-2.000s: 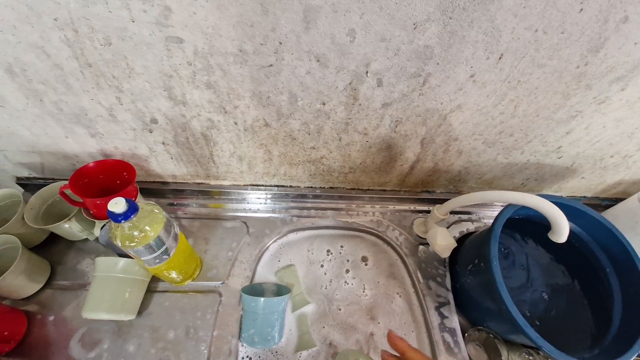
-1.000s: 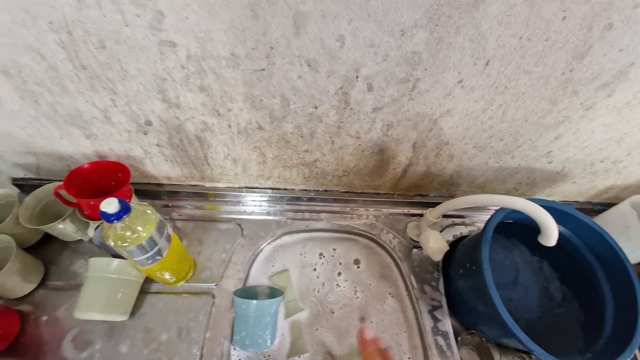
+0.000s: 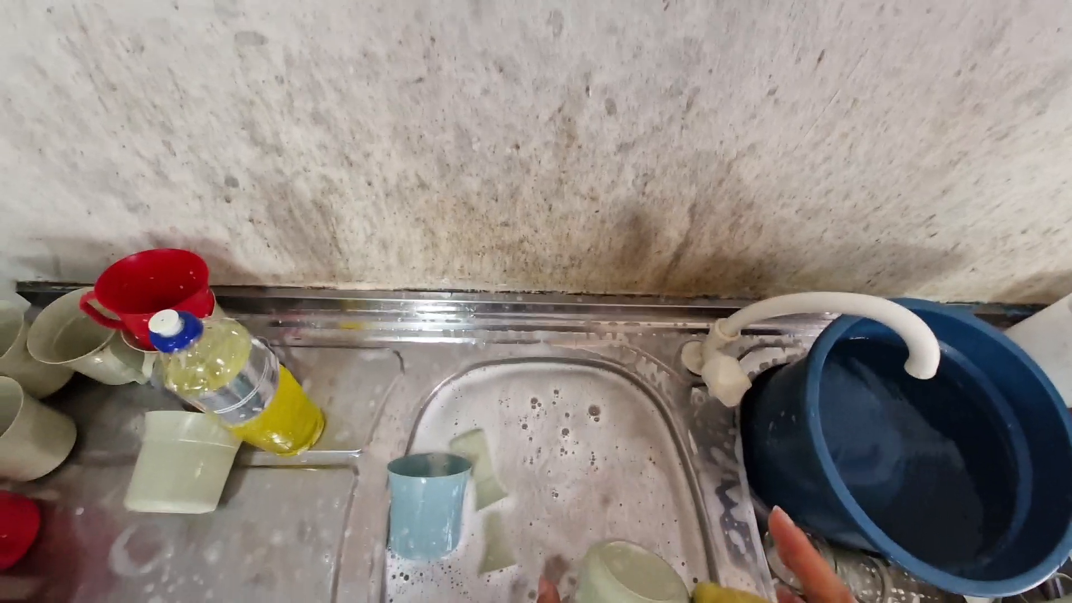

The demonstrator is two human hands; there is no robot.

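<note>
At the bottom edge, a fingertip of my left hand [image 3: 548, 590] shows beside a pale green plastic cup [image 3: 630, 574] over the sink basin. The fingers of my right hand [image 3: 804, 559] stick up to the right of that cup. Between cup and fingers lies the edge of a yellow sponge [image 3: 727, 594]. The rest of both hands is out of frame, so their grip cannot be told. A light blue cup [image 3: 428, 511] stands upright at the left of the soapy basin [image 3: 578, 494], next to partly submerged pale green pieces [image 3: 479, 469].
A clear bottle of yellow liquid [image 3: 243, 385] leans on the left drainboard near a pale green cup [image 3: 182, 462], a red cup [image 3: 152, 289] and several pale cups [image 3: 38, 431]. A white faucet [image 3: 825, 303] arches over a large blue tub of water [image 3: 913, 452] at right.
A pale green cup and the edge of a yellow sponge have come up into clearer view at the bottom. The fingers of my right hand are now further right, near the tub.
</note>
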